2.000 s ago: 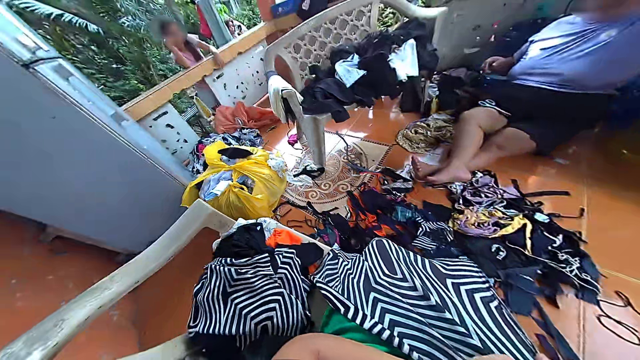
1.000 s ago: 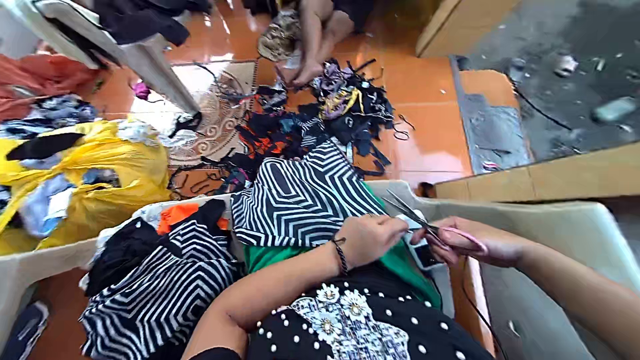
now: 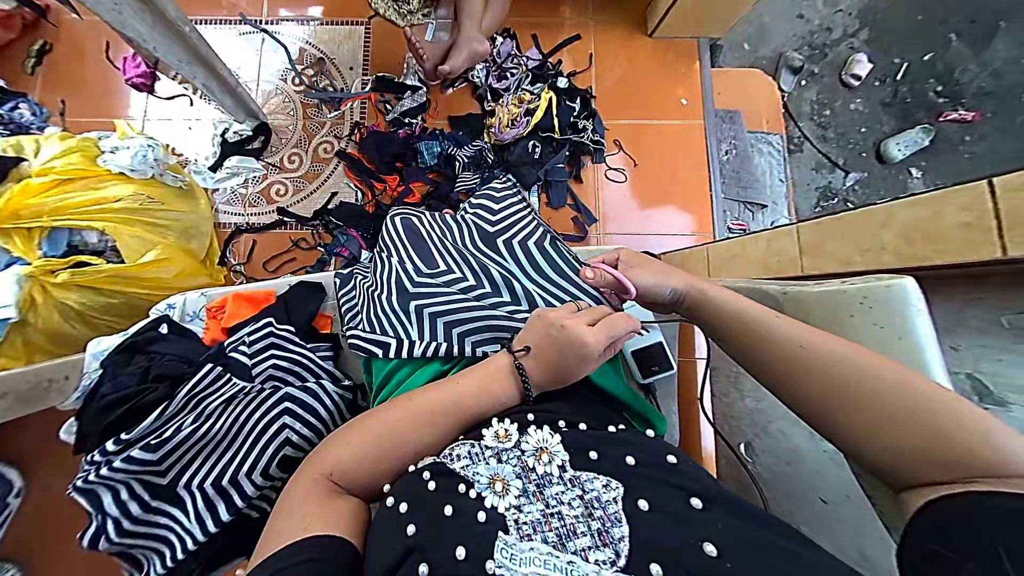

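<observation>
My right hand [image 3: 640,278] holds the pink-handled scissors [image 3: 618,280] at the right edge of a black-and-white striped cloth [image 3: 456,280], which covers their blades. Beside it, my left hand [image 3: 572,340] lies palm down over the cloth's lower right edge, its fingertips near a thin dark cord or strip; whether it pinches anything is hidden. Under the striped cloth is a green cloth [image 3: 416,376] on my lap. A white device with a dark screen [image 3: 652,358] sits just below my hands. More striped cloth [image 3: 216,432] hangs at the left over the chair.
Fabric scraps [image 3: 528,104] are heaped on the tiled floor by another person's bare feet [image 3: 456,56]. A yellow plastic bag [image 3: 112,240] of cloth stands at left, near a pale chair leg [image 3: 192,60]. The seat's pale armrest [image 3: 832,320] and a tiled ledge [image 3: 880,228] are at right.
The view has swung down and right. A second ago the scissors' blades showed open above my left hand; now they are at the striped cloth, and my right hand has moved to its edge.
</observation>
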